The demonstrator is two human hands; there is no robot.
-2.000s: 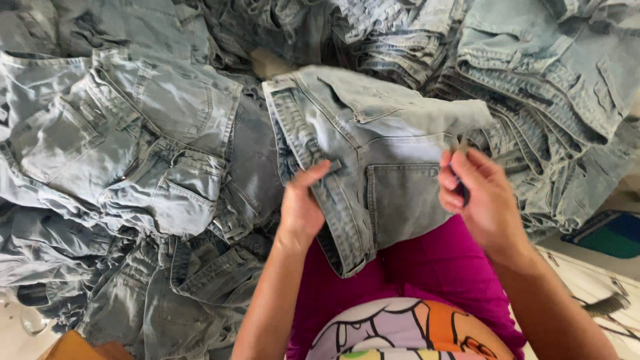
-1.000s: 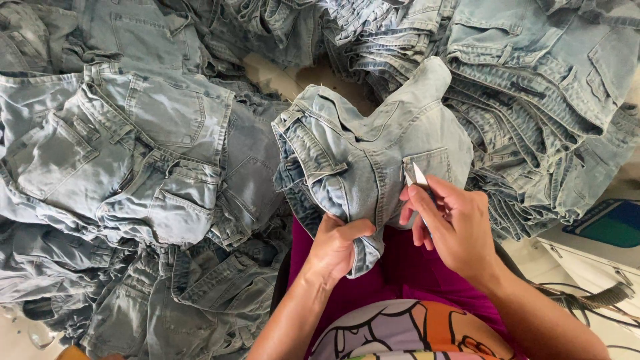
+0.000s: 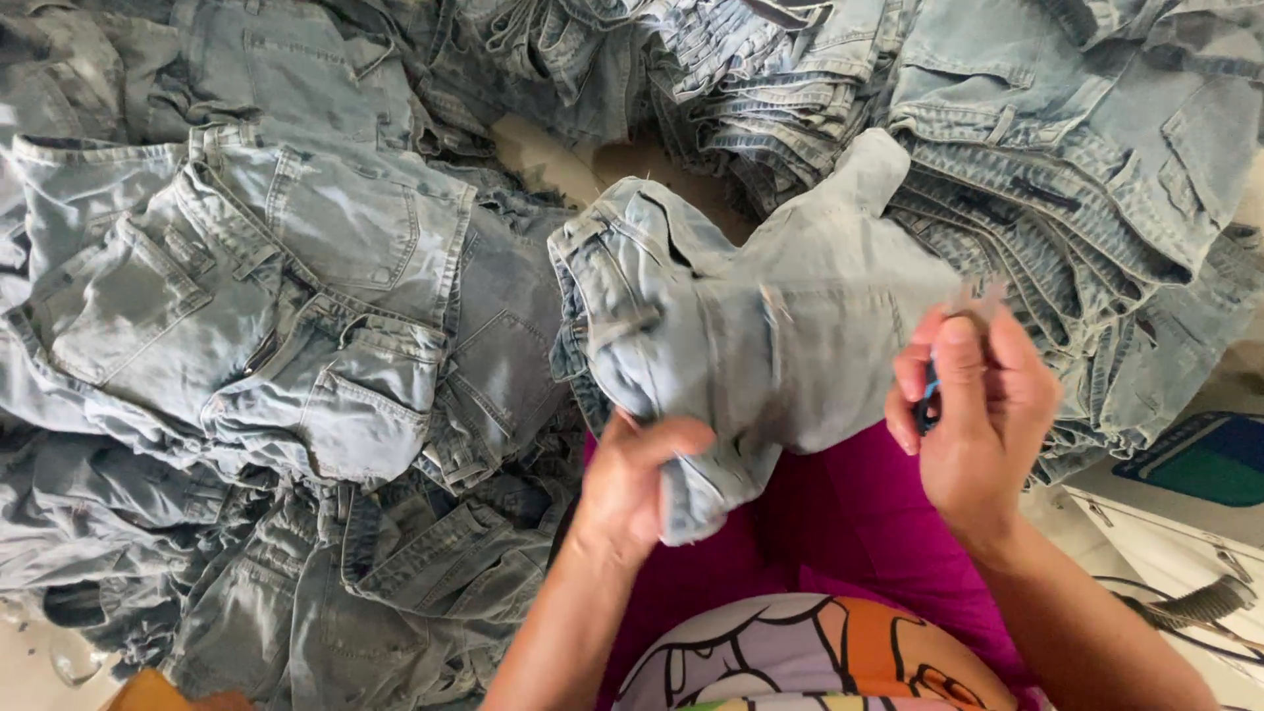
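A light blue denim garment point(image 3: 731, 336), with a waistband and stitched seams, lies bunched over my lap. My left hand point(image 3: 642, 474) grips its lower left edge, thumb on top. Just off the garment's right side, my right hand point(image 3: 973, 395) holds a small cutting tool point(image 3: 928, 395), likely thread snips; its dark and blue handle shows beneath the fingers, and its metal tips are blurred above them. Whether the blades are apart cannot be told.
Heaps of denim garments point(image 3: 365, 227) spread to the left. More denim, stacked in folded layers point(image 3: 1047, 207), stands at the upper right. A white cabinet point(image 3: 1165, 543) with a blue-green item point(image 3: 1205, 459) on it is at the lower right, beside cables and a brush point(image 3: 1200, 602).
My right hand has moved right, off the garment's pocket area, with the tool still in it. The garment was spread flatter two seconds ago and is now bunched. My left hand keeps hold of it.
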